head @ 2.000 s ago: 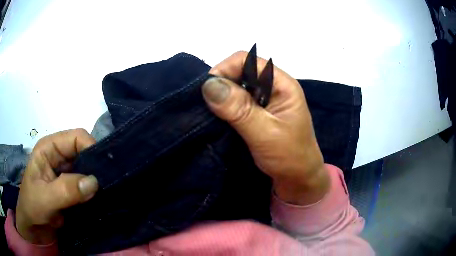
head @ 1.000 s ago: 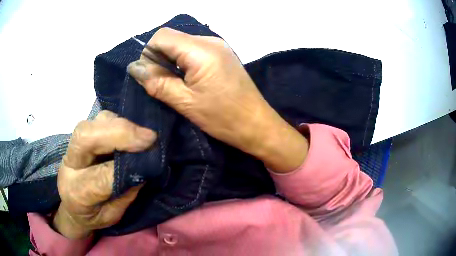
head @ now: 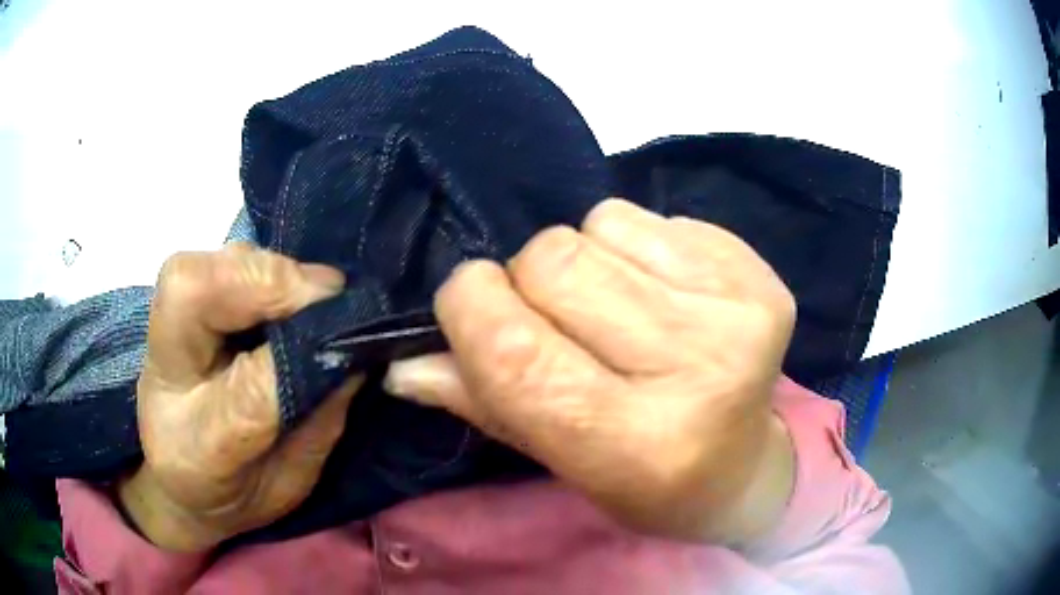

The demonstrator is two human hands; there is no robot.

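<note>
A dark navy denim garment point(head: 488, 128) lies over the table edge and lap. My left hand point(head: 233, 395) pinches the end of its waistband point(head: 305, 349), thumb and finger on the band's edges. My right hand point(head: 616, 360) is closed on the thread snips point(head: 395, 339). Their blades point left, with the tips at a pale stitched mark near the band end. The rest of the snips is hidden in the fist. Whether a thread is between the blades cannot be told.
The white tabletop point(head: 767, 70) lies behind the garment. Grey cloth point(head: 93, 355) lies at the left. The garment's hemmed leg point(head: 802, 221) extends right. Part of a blue basket point(head: 866, 407) shows below the table edge. A pink shirt point(head: 488, 540) is at the bottom.
My right hand has moved from the garment's upper left down to the band end, and the blades now lie on it. My left hand has kept its pinch; earlier it turned the band upright.
</note>
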